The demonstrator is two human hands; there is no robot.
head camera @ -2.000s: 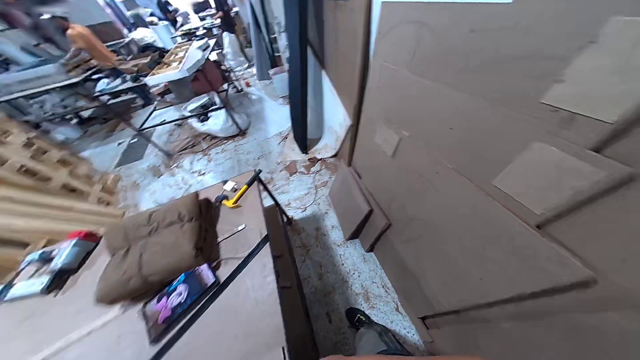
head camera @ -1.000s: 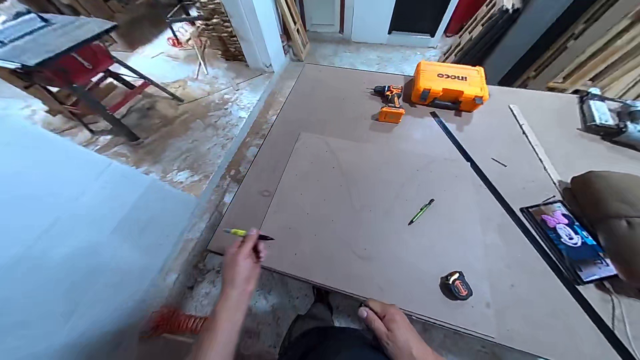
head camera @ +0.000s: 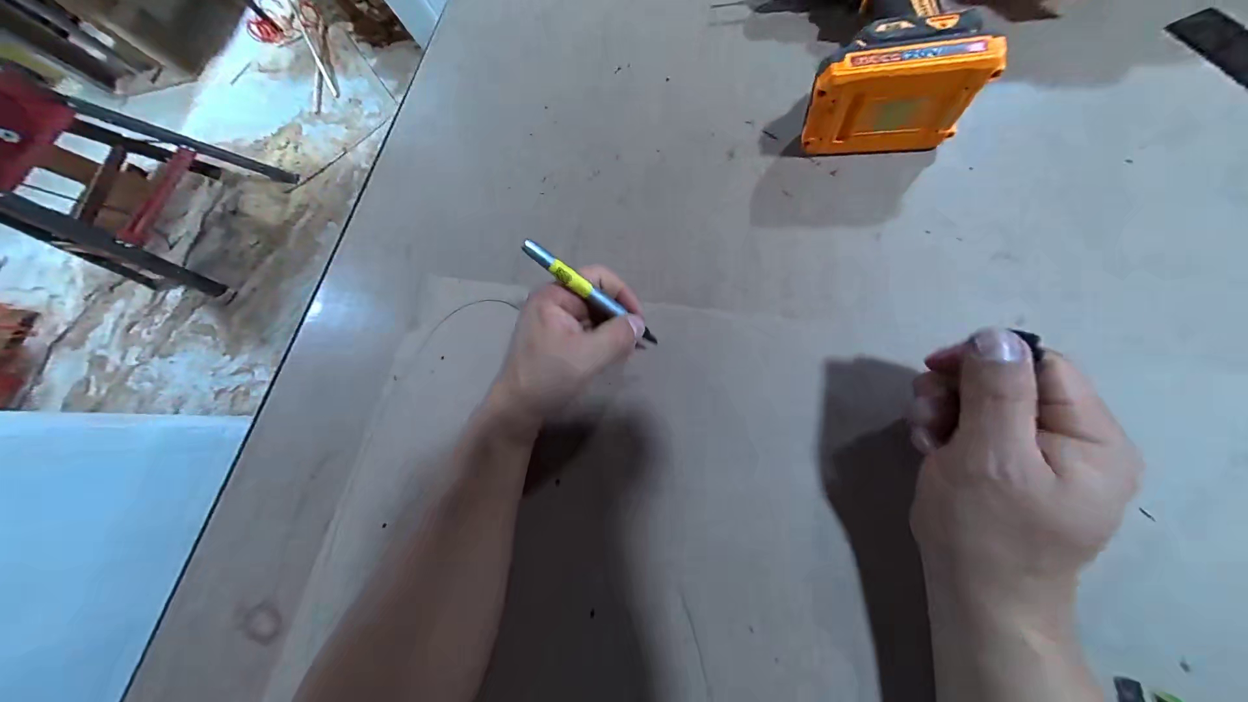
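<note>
My left hand holds a marker with a yellow band, its dark tip pointing down and right over a wooden sheet. A thin curved line shows on the sheet just left of that hand. On the right, my right hand is closed around a small black object, mostly hidden by the fingers; it may be a marker cap. Beyond the hands, a cordless drill's orange battery rests on the sheet, with the tool's upper part cut off by the frame.
The sheet's left edge runs diagonally. Past it are a dusty floor, a red and black metal stand and a pale blue surface. A dark strip lies at the upper right, and small dark items at the lower right.
The view has come much closer to the sheet. My left hand, at the sheet's near left corner one second ago, is now farther in with the marker. My right hand has moved from the near edge to above the sheet.
</note>
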